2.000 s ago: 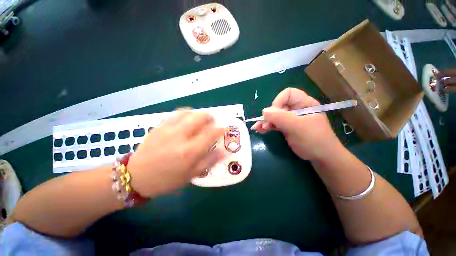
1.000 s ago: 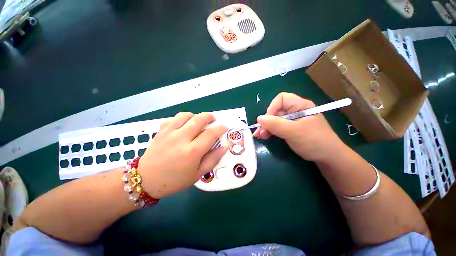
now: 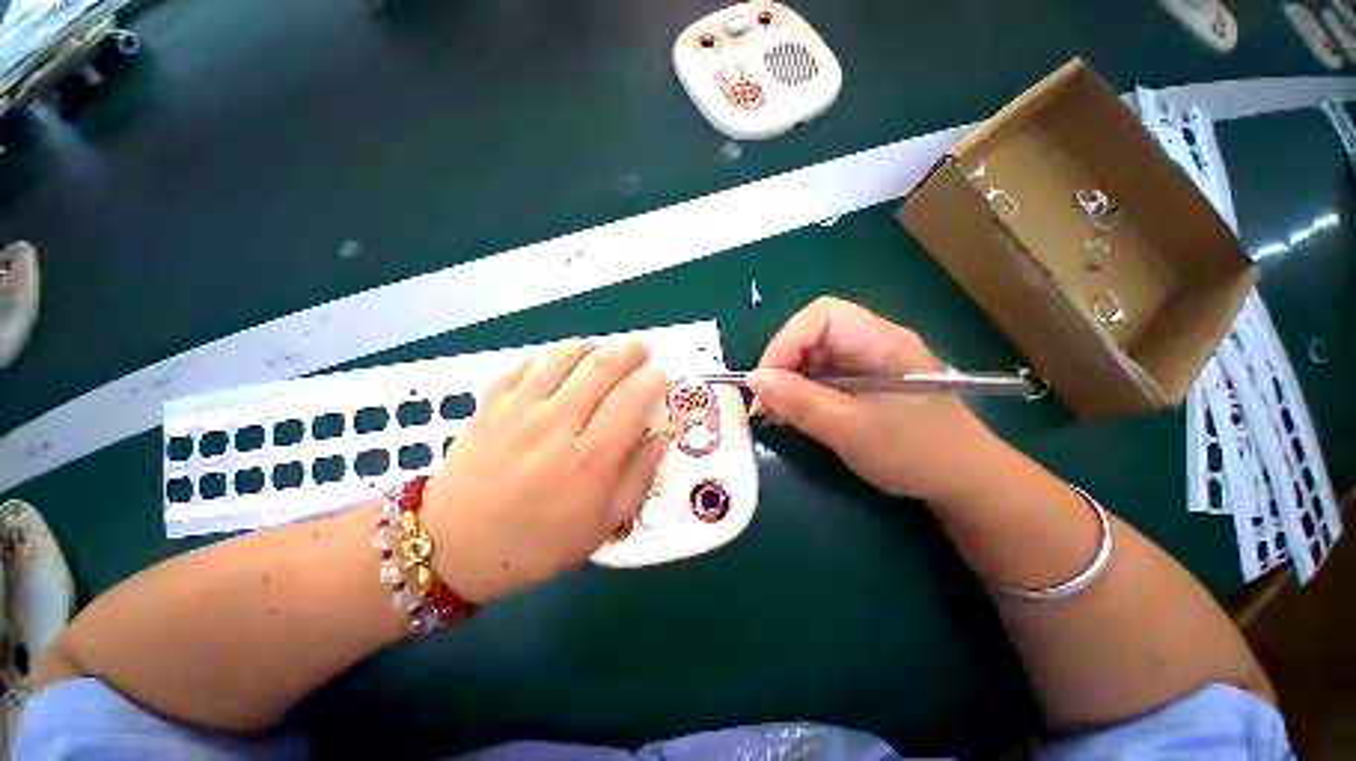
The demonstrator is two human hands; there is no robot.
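A cream plastic cover (image 3: 727, 461) lies on the bench in front of me, over the right end of a white die-cut adhesive sheet (image 3: 223, 406) with two rows of dark cells. My left hand (image 3: 543, 461) rests over the cover's left part and the sheet and hides much of both. Its fingertips are at the cover's reddish oval. My right hand (image 3: 851, 390) holds slim tweezers (image 3: 922, 382) like a pen, just right of the cover. The tweezer tip is at the cover's upper edge, above the oval. I cannot tell whether a piece is at the tip.
A small open carton (image 3: 1175, 283) with clear loops stands at the right, with perforated strips (image 3: 1291, 431) beside it. Another cover (image 3: 757, 69) lies beyond the long white edge strip (image 3: 580, 256). More cream covers (image 3: 33, 580) are at the left edge.
The tweezers have tilted flatter, with their tip over the cover's upper edge. My left hand has settled on the cover. The far cover has moved right, and another has appeared at the left edge.
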